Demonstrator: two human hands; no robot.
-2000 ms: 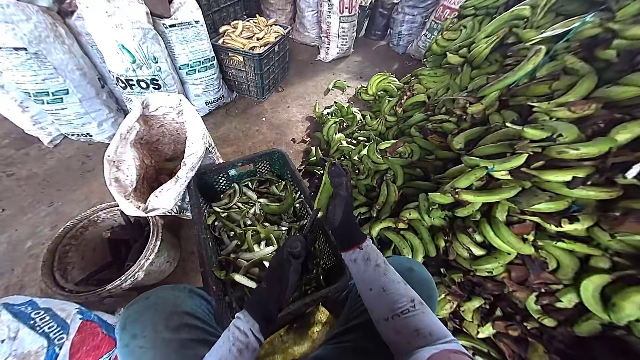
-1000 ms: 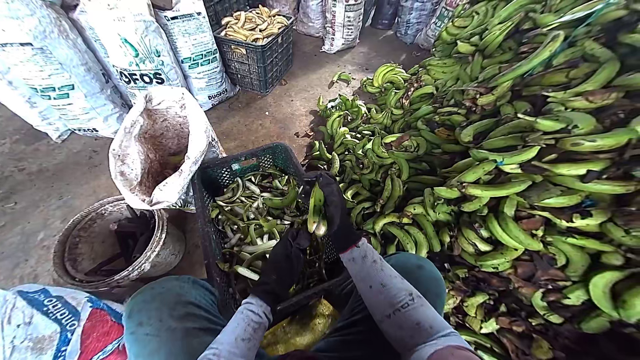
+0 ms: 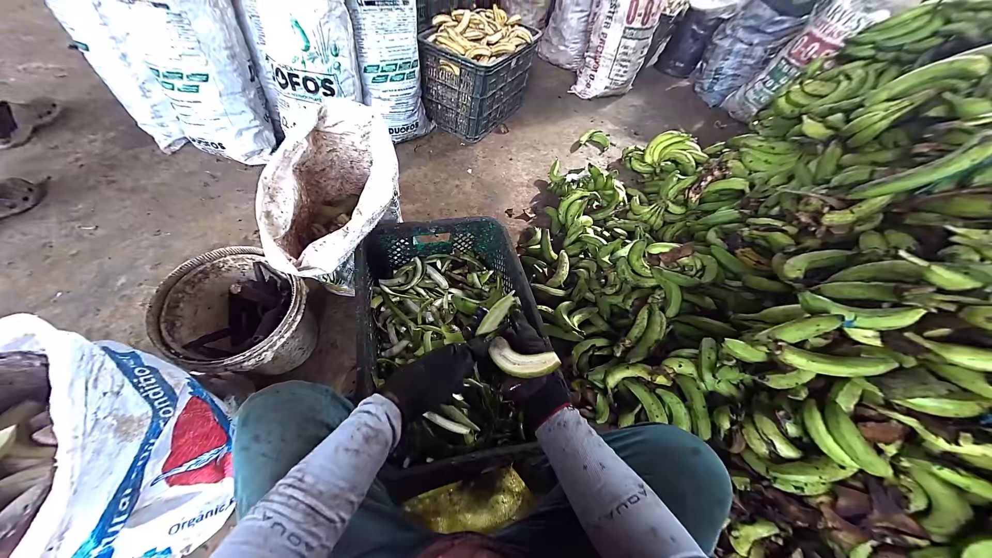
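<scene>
Both hands wear dark gloves and meet over a dark plastic crate (image 3: 453, 226) of green plantain peels (image 3: 422, 291). My right hand (image 3: 536, 380) holds a partly peeled plantain (image 3: 523, 361), its pale flesh showing on top and green skin below. My left hand (image 3: 434, 376) is at the plantain's left end, its fingers bent; whether it grips anything there is hard to tell. A strip of green peel (image 3: 496, 314) stands up just above the plantain, between the hands. Below the crate, between the knees, lies something yellow (image 3: 473, 504).
Green plantains (image 3: 775, 310) are heaped along the right. Left of the crate stand an open white sack (image 3: 271, 225) and a dirty bucket (image 3: 174, 310) with dark pieces. A printed sack (image 3: 147, 434) is at lower left. Behind are full sacks (image 3: 209, 77) and a crate of peeled plantains (image 3: 480, 97).
The plantain was upright in my right hand a second ago; now it lies sideways with much more pale flesh bared. My left hand has come up close beside it.
</scene>
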